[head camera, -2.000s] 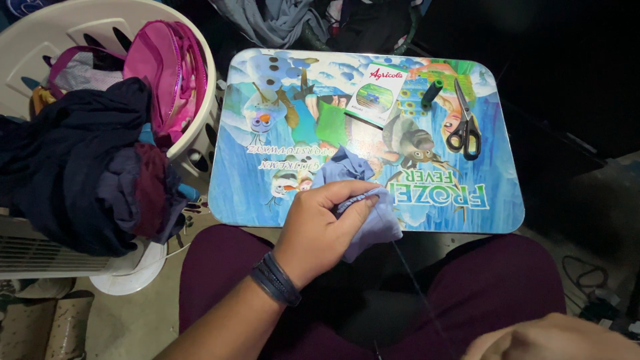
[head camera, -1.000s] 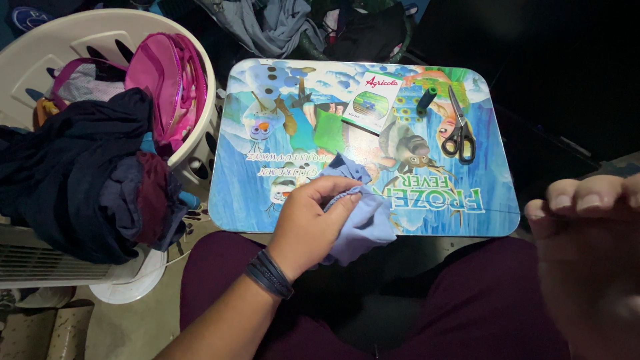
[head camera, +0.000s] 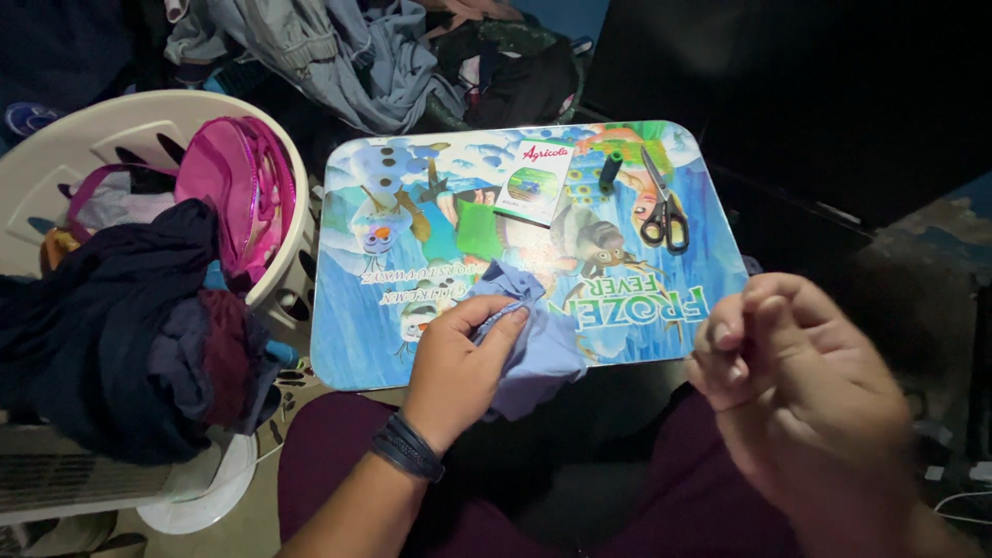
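My left hand (head camera: 465, 356) pinches a gathered edge of light blue cloth (head camera: 539, 364) between thumb and forefinger, over the near edge of a low printed table (head camera: 349, 341). Off the table's right front corner is my right hand (head camera: 798, 380), its fingers curled with thumb and forefinger close together; whether it grips a needle or thread is too blurred to tell. On the table are a small white and green booklet or packet (head camera: 536, 182), a dark green spool of thread (head camera: 611, 168) and black-handled scissors (head camera: 664, 221), lying with partly spread blades.
A cream plastic laundry basket (head camera: 291, 178) at the left holds a pink bag (head camera: 221, 194) and dark clothes (head camera: 108, 325) that hang over its rim. Beneath them is a white slatted appliance (head camera: 70, 480). More clothes (head camera: 364, 70) are heaped behind the table. A white cable runs at the lower right.
My right hand has risen from the lower right corner to beside the table, and its fingers have curled in since one second ago. My left hand still pinches the cloth.
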